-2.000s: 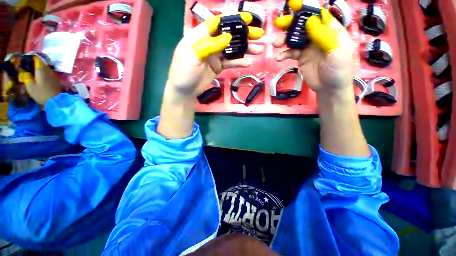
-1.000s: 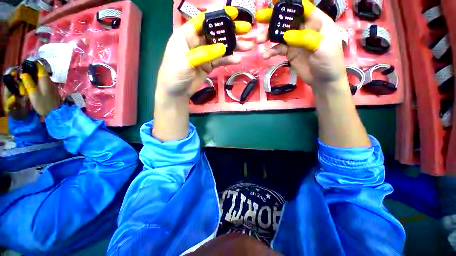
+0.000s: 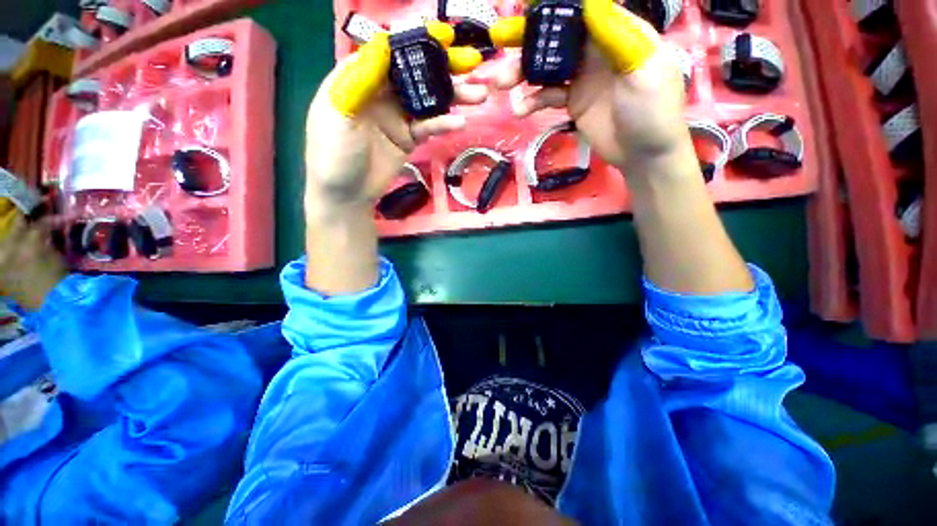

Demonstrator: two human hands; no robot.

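My left hand [image 3: 360, 128], with yellow finger cots, holds a black smartwatch [image 3: 419, 74] with its lit screen up, showing rows of small white marks. My right hand [image 3: 632, 98], also with yellow cots, holds a second lit smartwatch [image 3: 553, 43] beside it. Both thumbs are off the screens. The two watches are apart, above a pink foam tray [image 3: 616, 205]. Watches with pale looped straps lie in its pockets, such as a watch [image 3: 479, 179] in the front row. My hands hide part of the tray.
At left, another pink tray [image 3: 259, 144] holds watches, clear film and a white paper slip [image 3: 105, 150]. A neighbouring person's hand [image 3: 29, 257] and blue sleeve [image 3: 123, 380] are beside it. Pink trays [image 3: 873, 247] with watches stand at right. The green bench top [image 3: 493, 265] shows in front.
The screens changed from a few larger menu lines to denser small rows. My thumbs have lifted off the screens. The neighbour's hands moved left and down, uncovering watches in the left tray.
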